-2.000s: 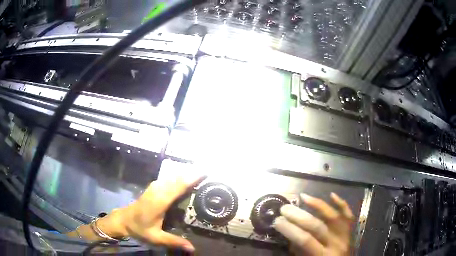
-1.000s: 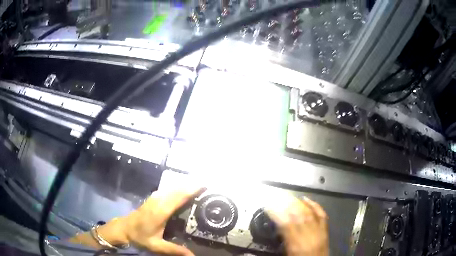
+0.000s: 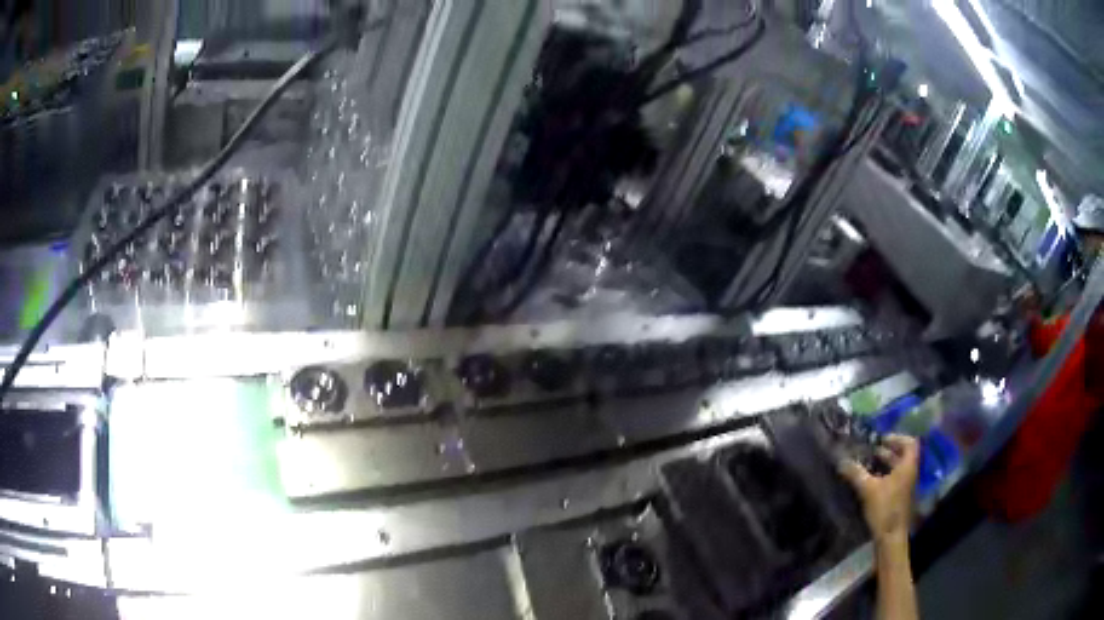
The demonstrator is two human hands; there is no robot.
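Observation:
My right hand is stretched far out to the right, small and somewhat blurred. Its fingers are bent at a dark round part on a carrier at the ledge's far end. Whether they grip it cannot be told. My left hand is not in view. A nearer carrier holds a round black part at the bottom centre. Dark carriers or fixtures lie between it and my right hand.
Carriers with paired round parts line the rail. The green belt glares at left. A parts tray, an aluminium post and a black cable stand behind. A blue bin and a person in red are at right.
The view has swung right along the line. My right hand has left the near two-part carrier and reached far right. My left hand and that carrier are out of view.

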